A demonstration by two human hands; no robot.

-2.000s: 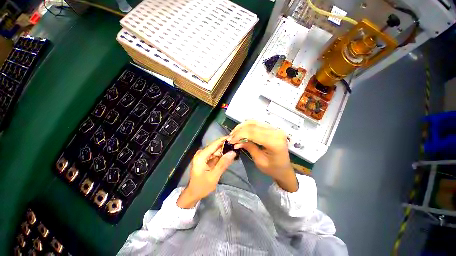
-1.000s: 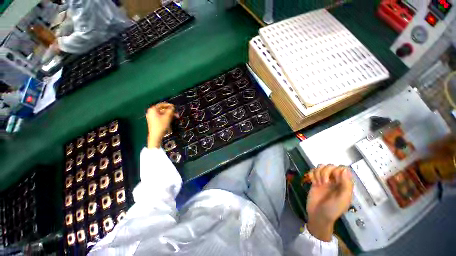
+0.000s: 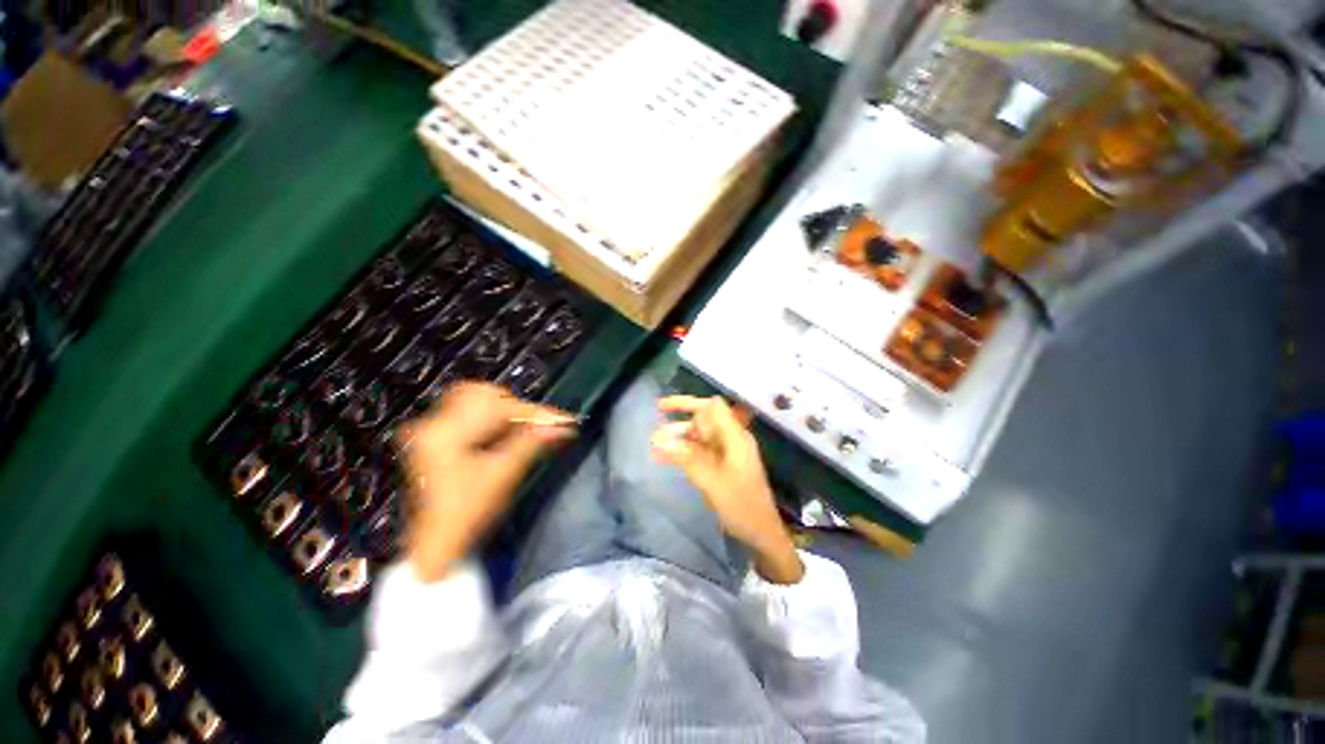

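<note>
My left hand is blurred over the right edge of the black blister tray. Its fingers are pinched together, with a thin pale edge at the tips; I cannot tell what it is. My right hand is over my lap, near the white press base, with thumb and fingers bent close together. Whether it holds something small is unclear. The hands are apart. The tray's lower-left row shows several copper-coloured parts; its other pockets are dark with thin shiny outlines.
White sheets lie on a thick tan stack behind the tray. The press base carries orange-brown nests under a gold-coloured press head. Another tray of parts is at lower left. Grey floor lies right.
The view has swung back towards the press. My left hand has come from the tray towards my lap, and my right hand has moved in. The black piece held two seconds ago is no longer visible.
</note>
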